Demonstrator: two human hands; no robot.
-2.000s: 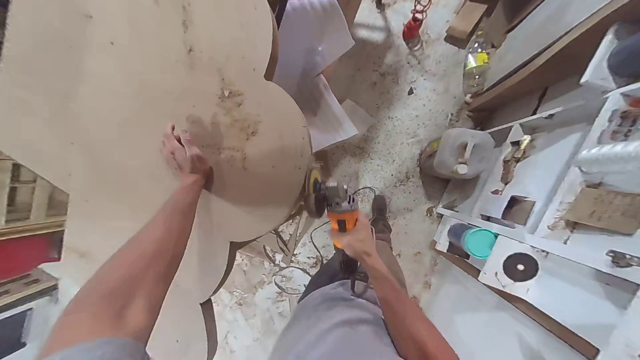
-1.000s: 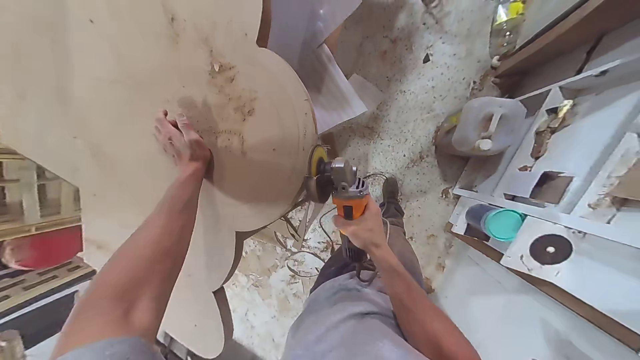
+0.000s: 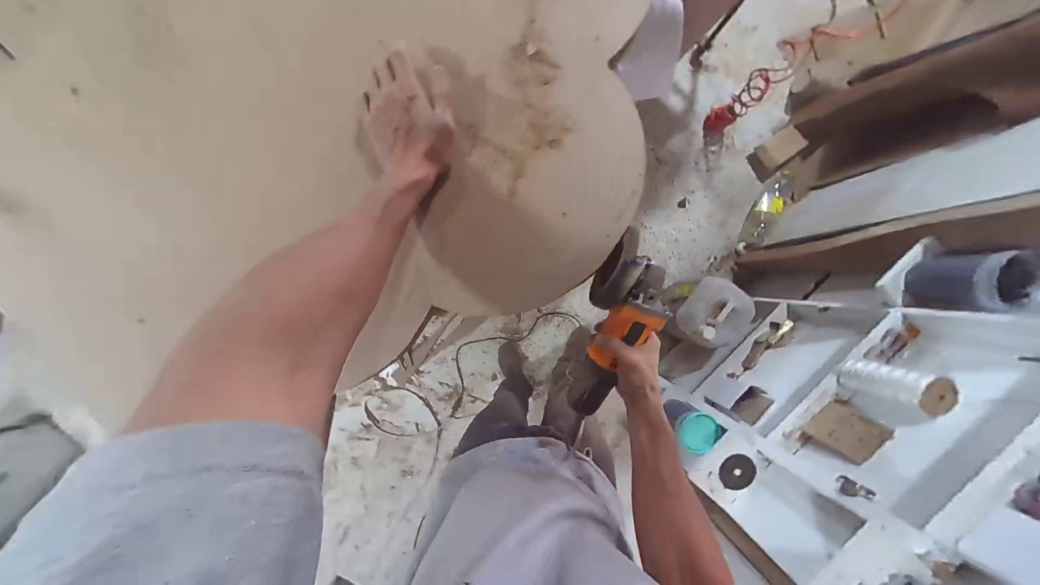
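Observation:
My left hand (image 3: pixel 406 118) lies flat with spread fingers on a large pale wooden panel (image 3: pixel 504 236) with a scalloped edge. Brown dusty marks show on the panel to the right of that hand. My right hand (image 3: pixel 638 361) is closed around the body of an orange and black angle grinder (image 3: pixel 630 325). The grinder's disc (image 3: pixel 616 272) is at the lower right of the panel's rounded edge; whether it touches cannot be told. The disc's face is mostly turned from view.
A cable (image 3: pixel 459 357) lies on the littered floor near my feet. At right stand a translucent plastic jug (image 3: pixel 715 313) and a white compartmented unit (image 3: pixel 780 443) holding a teal-topped container (image 3: pixel 699 432), a black disc (image 3: pixel 738 471) and a plastic-wrapped roll (image 3: pixel 898 390). A red coiled hose (image 3: pixel 751 91) lies farther off.
The grinder in my right hand has moved along the rounded edge toward my body, and its disc has turned. My left hand remains on the panel. The view has shifted.

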